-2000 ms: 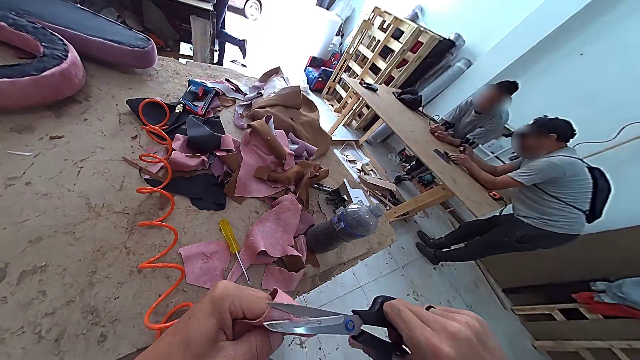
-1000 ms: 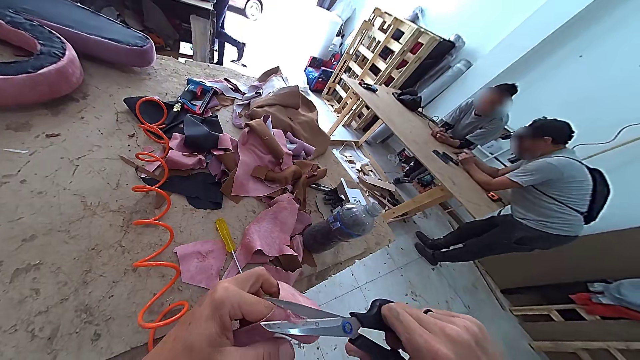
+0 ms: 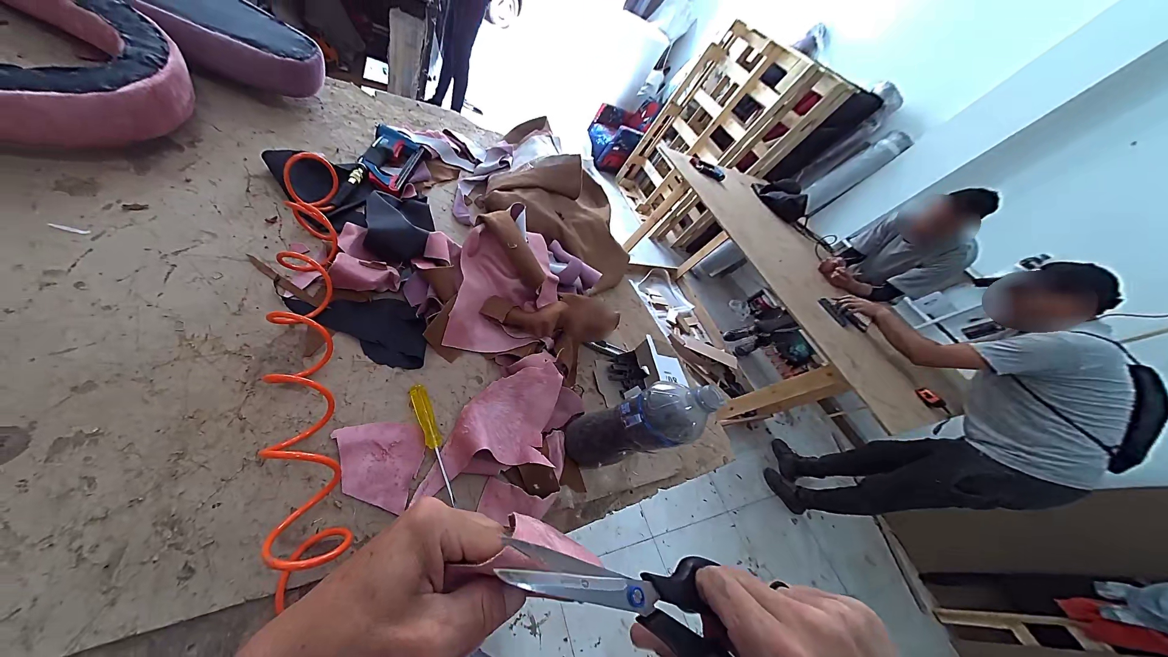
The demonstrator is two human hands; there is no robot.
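Observation:
At the bottom centre, my left hand (image 3: 411,584) pinches a small pink fabric piece (image 3: 555,540) between thumb and fingers. My right hand (image 3: 776,616) holds black-handled scissors (image 3: 593,584), whose blades are parted around the pink piece close to my left fingertips. Just beyond lie a yellow-handled screwdriver (image 3: 426,415) and pink scraps (image 3: 511,411) on the worktable (image 3: 164,438). A plastic bottle with dark contents (image 3: 639,424) lies on its side by the table edge.
A coiled orange air hose (image 3: 301,379) runs along the table left of my hands. Behind are brown and black scraps (image 3: 547,201), a pneumatic stapler (image 3: 392,160) and pink upholstered pieces (image 3: 100,109). Two people stand at another wooden table (image 3: 776,255) on the right.
My left hand still grips the pink piece, which is turned differently between the scissor blades than in the earliest frame. The scissors stay in my right hand.

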